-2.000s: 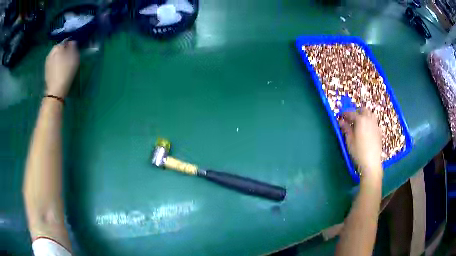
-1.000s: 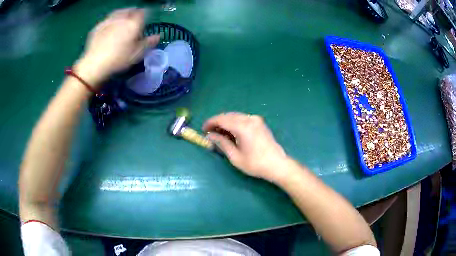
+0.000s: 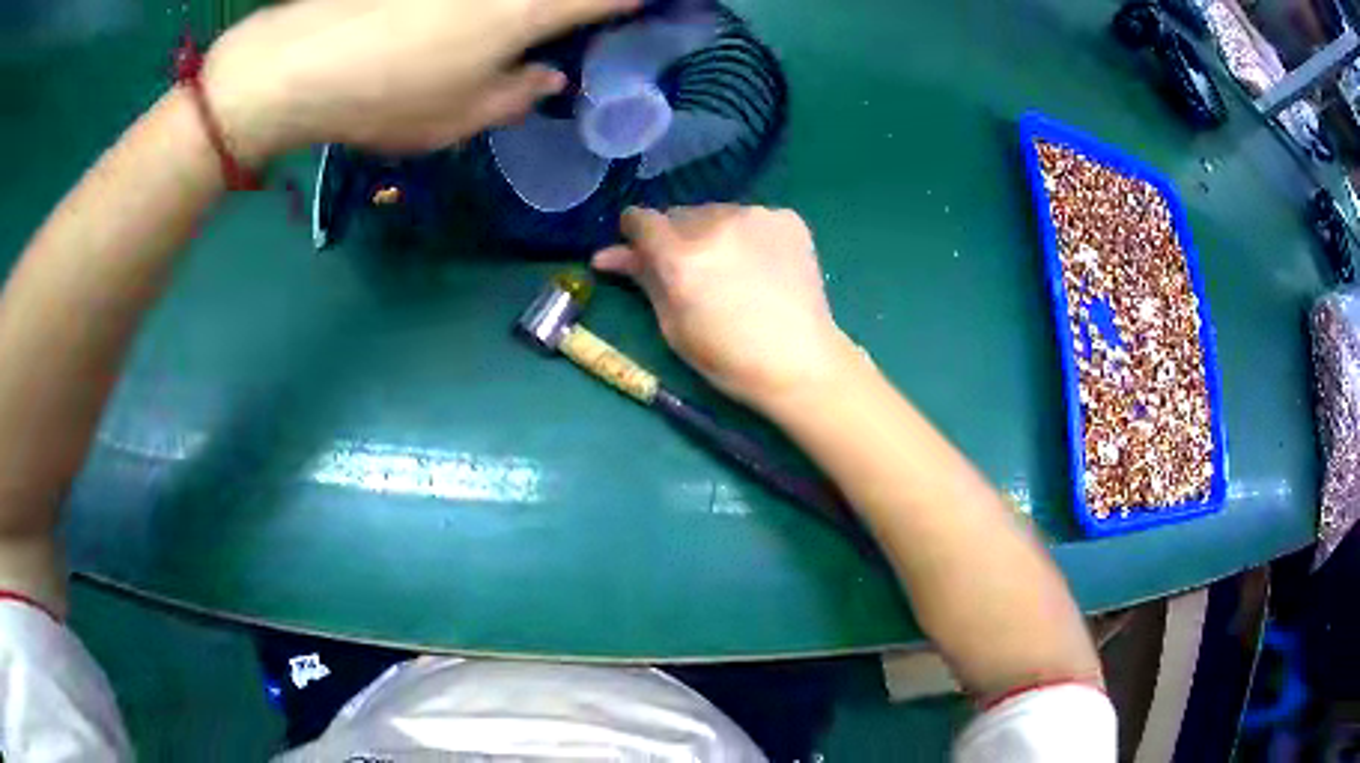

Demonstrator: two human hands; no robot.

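Observation:
A dark fan unit (image 3: 515,216) with a pale three-petal blade (image 3: 624,122) and ribbed cage lies at the upper centre. My left hand (image 3: 403,75) lies across its upper left, fingers over the cage and thumb near the blade; it grips the unit, though the contact is partly hidden. My right hand (image 3: 738,291) has its fingertips bunched at the cage's lower edge; whether they hold a small part is hidden. A mallet (image 3: 604,362) lies below the fan, its black grip running under my right forearm.
A blue tray (image 3: 1069,350) of small copper and silvery parts stands at the right. Beyond it are a bag of small parts (image 3: 1338,403) and dark parts (image 3: 1171,60). The green surface's curved front edge (image 3: 448,650) runs close to my body.
My right hand has left the tray, passed over the mallet and come to the fan's lower edge. The fan unit has come nearer and moved right with my left hand at it.

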